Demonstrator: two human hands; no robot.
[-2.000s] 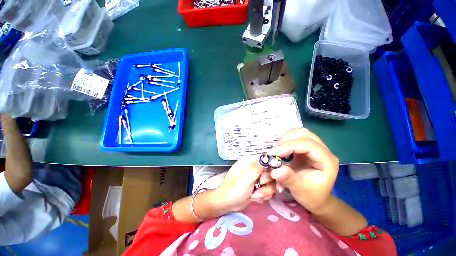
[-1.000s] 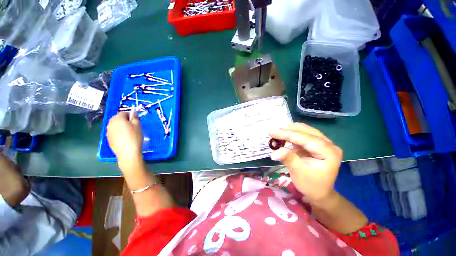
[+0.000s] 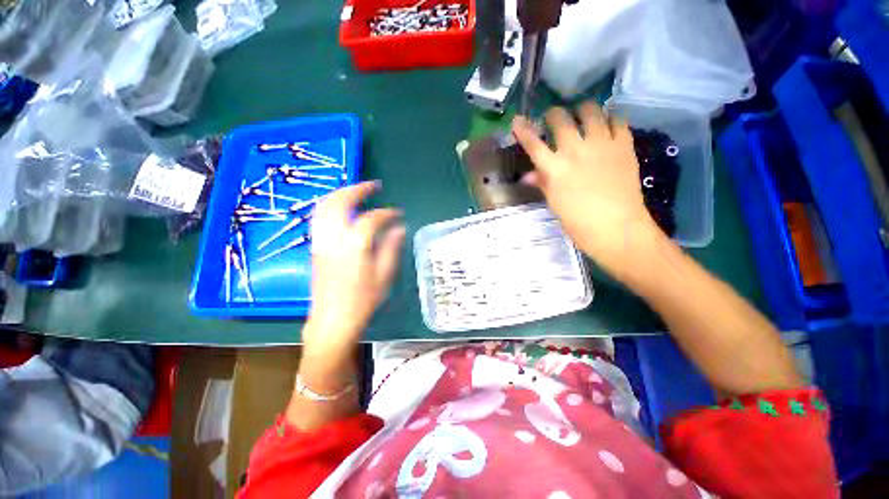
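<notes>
My left hand (image 3: 353, 258) is blurred, over the right edge of the blue tray (image 3: 268, 309), fingers apart and empty. Thin metal pins with dark ends (image 3: 283, 175) lie scattered in the tray. My right hand (image 3: 590, 180) is at the fixture block (image 3: 495, 173) under the press ram (image 3: 531, 68); its fingers cover the block's top. Whether it holds a black ring cannot be seen. The clear box of pins (image 3: 507, 268) lies in front of the block. The clear box of black rings (image 3: 694, 185) is partly hidden behind my right hand.
A red bin (image 3: 409, 51) of small silvery parts stands behind. Clear bags (image 3: 73, 175) lie at the left. Empty clear boxes (image 3: 682, 54) are stacked behind right. Blue parts bins (image 3: 770, 205) stand at the right edge. Another person's sleeve (image 3: 63, 414) is at lower left.
My left hand was in the blue tray and has moved right, fingers now apart. My right hand has moved from the pin box's near edge, with a dark ring in its fingertips, up to the fixture block.
</notes>
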